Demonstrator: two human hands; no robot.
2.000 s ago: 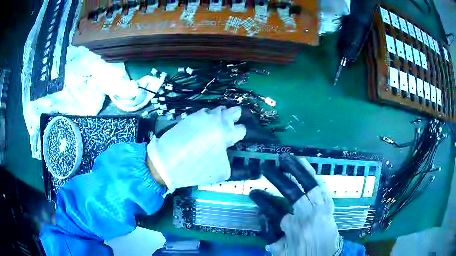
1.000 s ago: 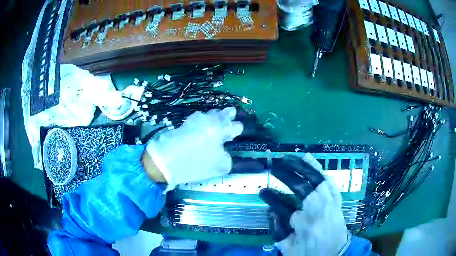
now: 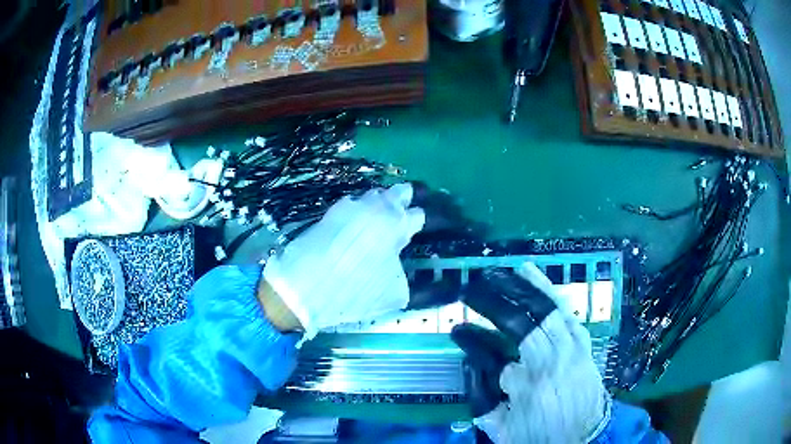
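Note:
The ribbed silvery heat sink lies in the dark speckled assembly jig at the near edge. A row of white insulating pads lies along it, below square notches. My left hand, gloved white with dark fingertips, is over the left part of the jig; one dark finger reaches along the notches and the others are blurred above the jig's far edge. My right hand has its dark fingers bent over the pads at centre right, with the thumb below. The fingers hide whether either hand holds a part.
Bakelite tray stack at back left; loading plate with white pads at back right. Electric screwdriver between them. Lead wires lie behind my left hand and at right. Screw tray with round dish at left, crumpled plastic behind.
The view has shifted, so the stacks, wires and jig sit further left in the picture. My right hand has moved right relative to my left; its fingers are more bent.

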